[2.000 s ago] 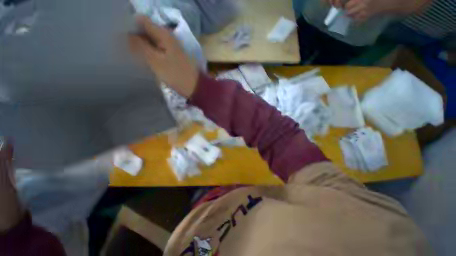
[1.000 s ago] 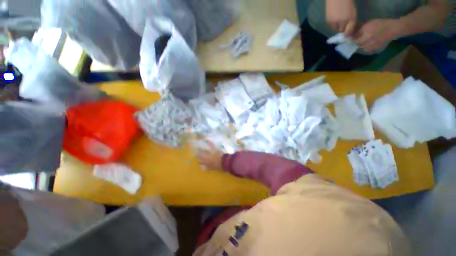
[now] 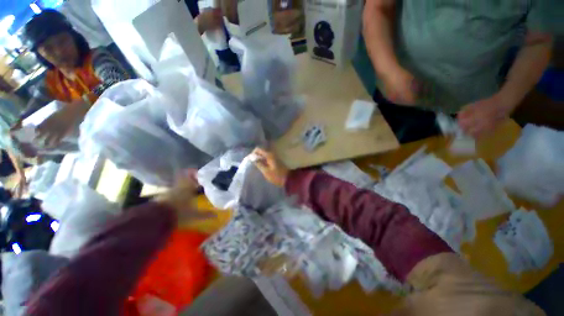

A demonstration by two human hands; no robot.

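A frosted plastic bag [image 3: 238, 192] stands at the back edge of the yellow table, with a dark gap or dark thing in its open top. My right hand [image 3: 269, 168] pinches the bag's upper right rim. My left hand [image 3: 184, 199] is blurred, just left of the bag; whether it holds anything is unclear. A clear bag of grey-white looped pieces [image 3: 234, 244] lies in front of the frosted bag. A heap of small white packets [image 3: 321, 247] lies to its right, partly hidden under my right forearm.
A red bag [image 3: 173, 268] lies left. Large frosted bags [image 3: 210, 117] and a printed fan box [image 3: 331, 31] stand on the pale table [image 3: 346, 151]. Cards [image 3: 522, 241] and white sheets [image 3: 535, 163] lie right. A person in green [image 3: 461, 55] handles small white pieces opposite; another person sits far left.
The view has tilted up and left. My right hand has moved from the packet heap to the frosted bag's rim. My left arm has come in over the left end, and the grey box there is gone from view.
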